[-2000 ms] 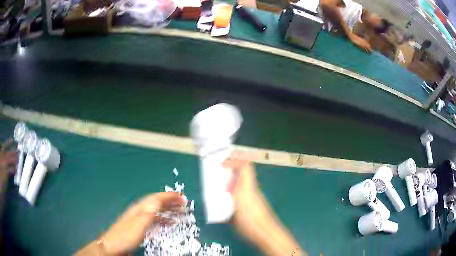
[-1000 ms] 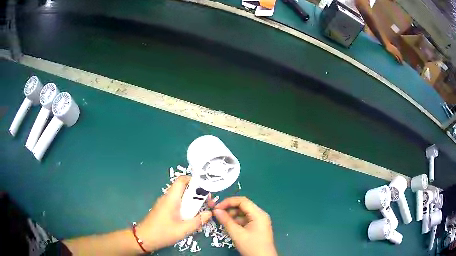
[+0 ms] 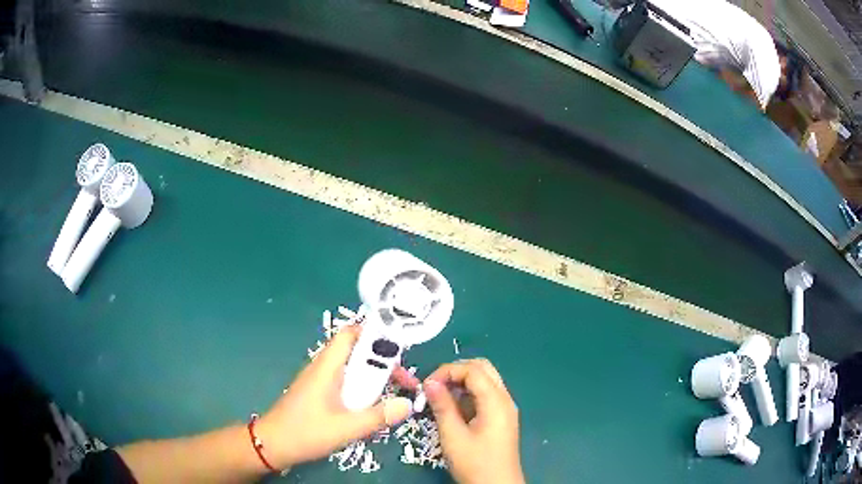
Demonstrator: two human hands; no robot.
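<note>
My left hand [image 3: 317, 406] is closed around the handle of a white handheld fan [image 3: 406, 298]. The fan's head points away from me, its round spoked face and two dark handle openings turned up. My right hand [image 3: 475, 421] is beside the handle, thumb and index finger pinching a small white plastic part [image 3: 420, 401] close to my left fingertips. A loose pile of small white parts [image 3: 416, 442] lies on the green bench under and around my hands, partly hidden by them.
Two white fans [image 3: 126, 196] lie at the left. Several more fans [image 3: 715, 376] lie at the right. A pale strip [image 3: 454, 234] separates the bench from the dark green conveyor belt [image 3: 378, 132]. Across it stand a dark grey box-shaped device [image 3: 654, 44] and a person in white.
A small white part now shows between my right fingertips. The fan's face and openings have turned further up. The left group shows two fans instead of three.
</note>
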